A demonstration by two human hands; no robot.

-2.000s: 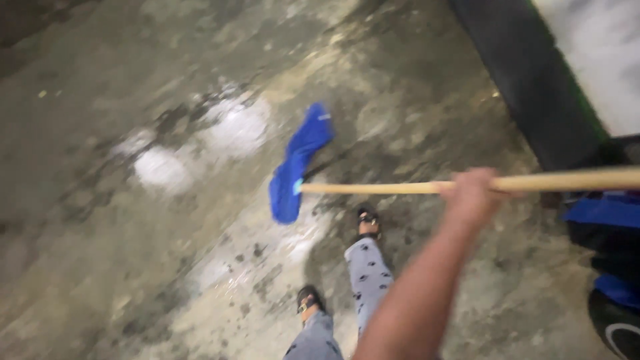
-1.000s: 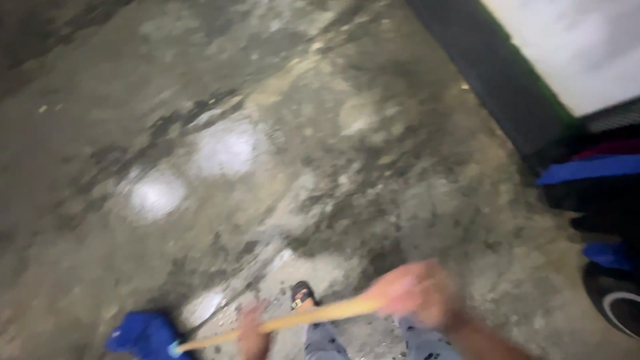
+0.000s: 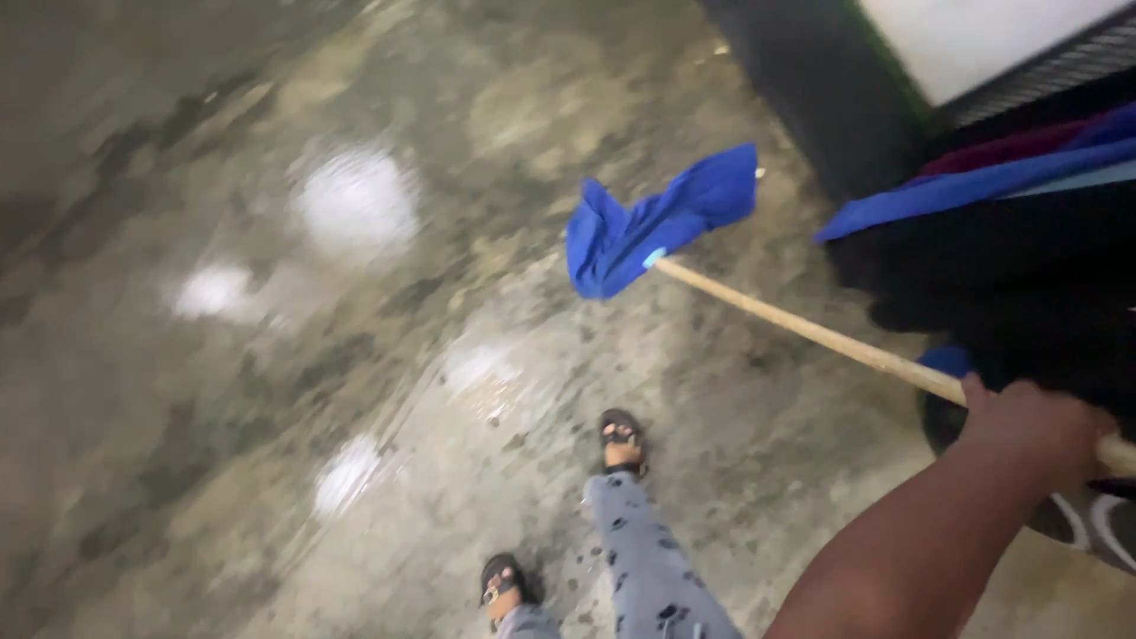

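A mop or floor wiper with a blue cloth [image 3: 666,222] over its head lies against the wet floor, above my feet in the view. Its pale wooden handle [image 3: 816,333] slopes down to the right. What appears to be my left hand [image 3: 1034,430] is shut around the handle at the right side. The handle continues past this hand to the right edge. My right hand is not in view, so its hold on the handle is hidden. My feet in dark sandals [image 3: 621,439] stand below the cloth, with grey patterned trousers [image 3: 652,550] above them.
A dark raised edge [image 3: 790,98] borders a white surface [image 3: 976,40] at the top right. Blue cloth [image 3: 976,182] and dark items are piled at the right, above a dark rounded object with pale curved marks [image 3: 1105,524]. The concrete floor [image 3: 266,390] is shiny.
The blue cloth head has swung from the lower left to the upper middle, near the dark edge. Both hands showed a second ago; only one shows now, farther right.
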